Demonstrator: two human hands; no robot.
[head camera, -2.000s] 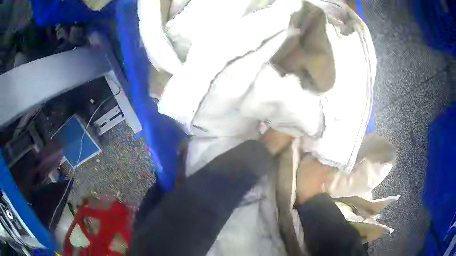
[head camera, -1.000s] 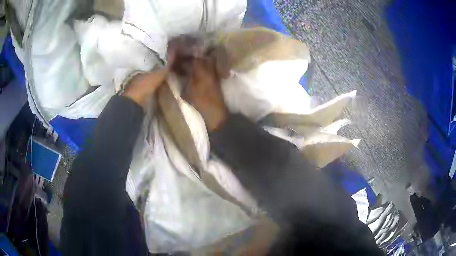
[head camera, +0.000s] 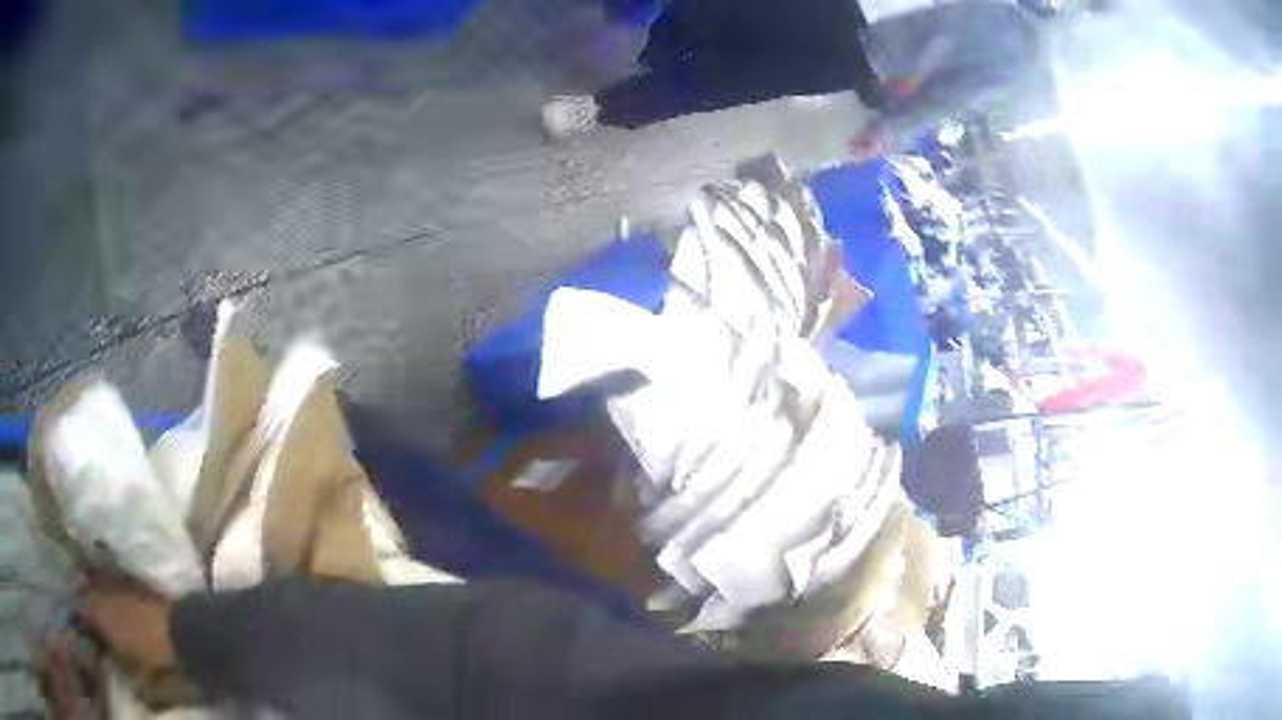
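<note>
My right hand (head camera: 127, 629), blurred, is low at the left edge, at the base of gathered tan and white cloth pieces (head camera: 288, 492). It appears closed on them, though its fingertips are hard to see. The pieces fan upward with pointed corners. Its dark sleeve crosses the bottom of the view. A blurred skin-toned patch at the lower left corner may be my left hand (head camera: 63, 678); its grip cannot be made out.
A large fanned stack of white and tan pieces (head camera: 759, 422) lies over a blue bin (head camera: 875, 267) at the centre. A brown sheet (head camera: 577, 495) is beside it. Grey floor (head camera: 380, 211) lies behind. A person in dark clothing (head camera: 759, 56) is at the top. Glare covers the right.
The view has swung right, so the gathered cloth and hands now sit at the lower left. The large white panels have left the view, and the fanned stack is now central.
</note>
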